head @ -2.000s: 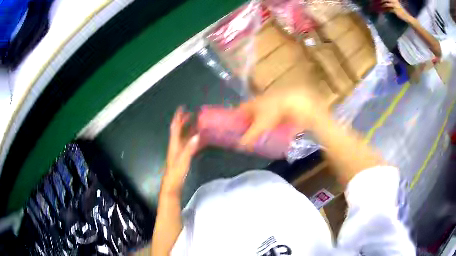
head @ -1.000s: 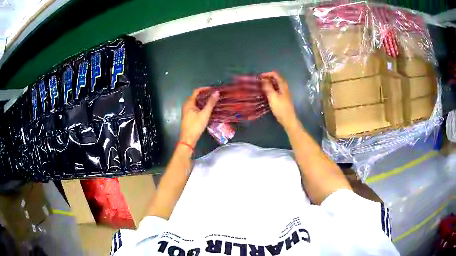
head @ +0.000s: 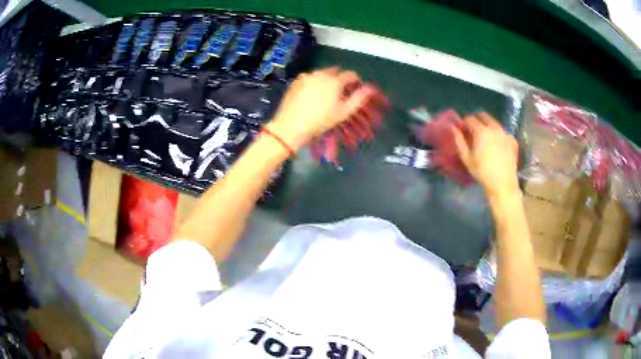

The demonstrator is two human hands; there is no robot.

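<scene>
My left hand (head: 320, 105) is shut on a cluster of pink-red bags (head: 355, 123) over the bench, just right of the black blister tray. My right hand (head: 485, 151) is shut on another cluster of pink-red bags (head: 444, 144), blurred by motion. The two clusters are apart. Small pale circuit boards (head: 409, 156) show between the hands, beside the right cluster; whether they touch the bench is unclear. The glossy black tray (head: 172, 133) has a far row of pockets with blue-white boards (head: 214, 46); its nearer pockets look black.
An open carton with brown dividers (head: 555, 217) in clear plastic film stands at the right, with pink-red packs (head: 562, 116) at its far side. Below the bench edge at left is a brown carton (head: 104, 203) with red bags (head: 149, 214). A pale rail (head: 415, 55) runs behind.
The single red bundle held between both hands is now in two clusters, one per hand, and the hands have moved apart. Pale boards now show between them. The view has turned left.
</scene>
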